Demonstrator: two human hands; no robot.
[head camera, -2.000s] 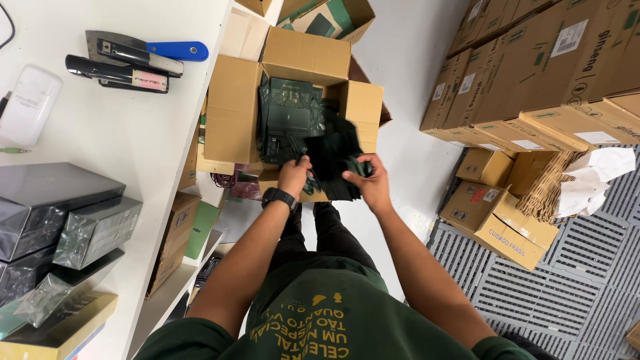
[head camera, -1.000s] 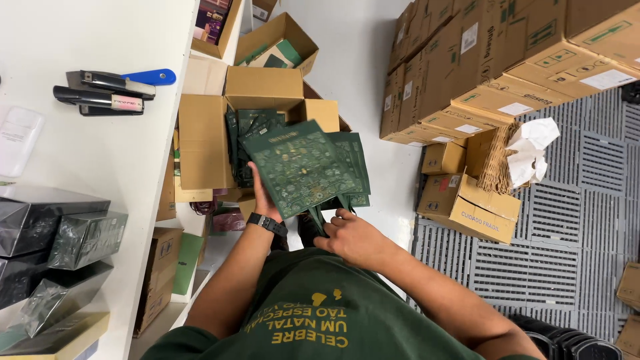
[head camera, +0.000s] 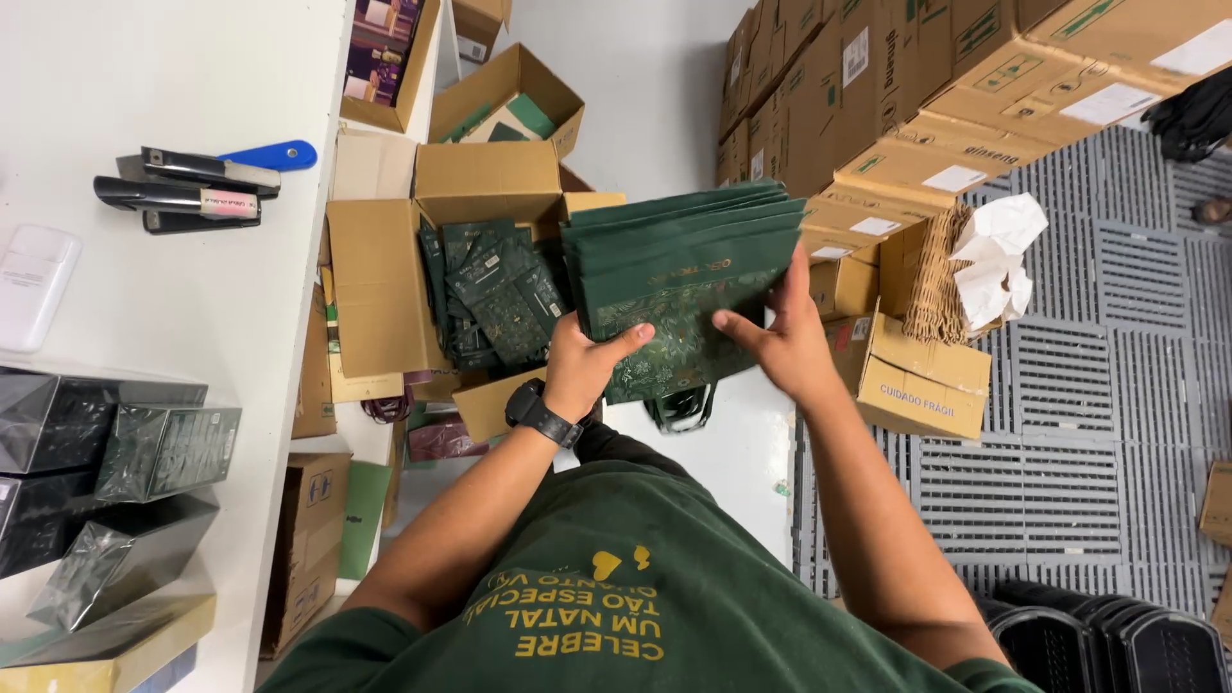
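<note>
A stack of dark green printed paper gift bags (head camera: 688, 289) is held flat between both hands, its dark handles hanging below the lower edge toward my body. My left hand (head camera: 592, 366), with a black watch on the wrist, grips the lower left side, thumb on top. On the right side, my right hand (head camera: 780, 332) grips the stack with its thumb over the face. Just left of the bags stands an open cardboard box (head camera: 375, 289) with several small dark green printed packets (head camera: 505, 289) inside.
At left, a white counter (head camera: 250, 58) holds staplers (head camera: 192, 188), a blue-handled tool (head camera: 279, 154) and wrapped boxes (head camera: 168, 452). Cartons (head camera: 866, 87) are stacked at upper right. A carton with crumpled paper (head camera: 991, 255) stands near grey slatted flooring (head camera: 1020, 481). Black baskets (head camera: 1107, 635) sit lower right.
The bags, held loosely fanned a second ago with my right hand at their handles, now form a thicker-looking, more even stack. My right hand has moved up to their right side.
</note>
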